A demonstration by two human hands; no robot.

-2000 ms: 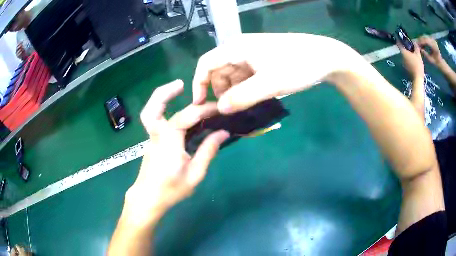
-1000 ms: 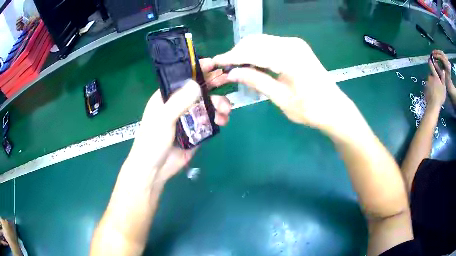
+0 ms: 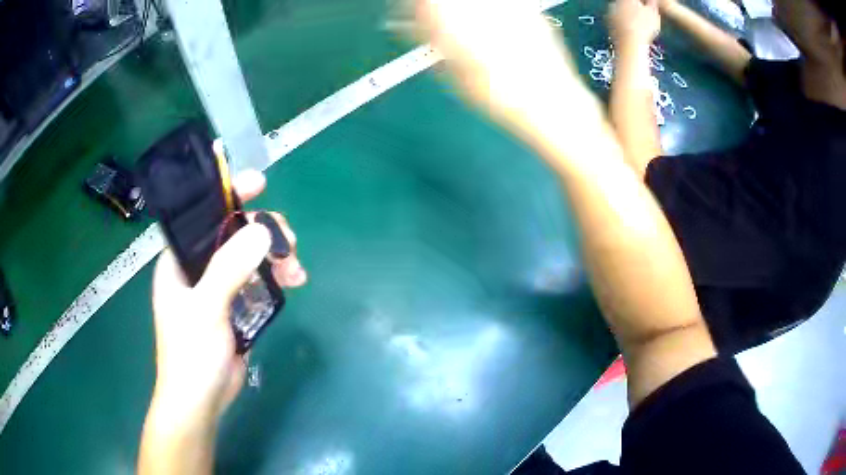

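My left hand (image 3: 206,301) holds an open black phone housing (image 3: 181,199) upright, with the thumb across its middle and the fingers behind. A yellow-orange strip (image 3: 225,176) runs along its edge. A silvery circuit board (image 3: 250,311) shows at its lower end. A small dark oblong part (image 3: 272,235) lies at the fingers, with thin red wires running near the thumb. My right hand (image 3: 455,28) is reached out at the top edge, washed out, blurred and partly cut off, so its fingers cannot be made out.
Another handset (image 3: 116,189) lies beyond the pale rail (image 3: 83,301) at left. A pale post (image 3: 218,79) stands behind the held housing. At right a neighbour in black (image 3: 742,204) works near a pile of white rings (image 3: 660,93). A small clear scrap (image 3: 254,376) is below my left hand.
The view has swung right. My right hand has moved away from the housing toward the top edge. My left hand still holds the housing, and the dark oblong part now shows at its fingers.
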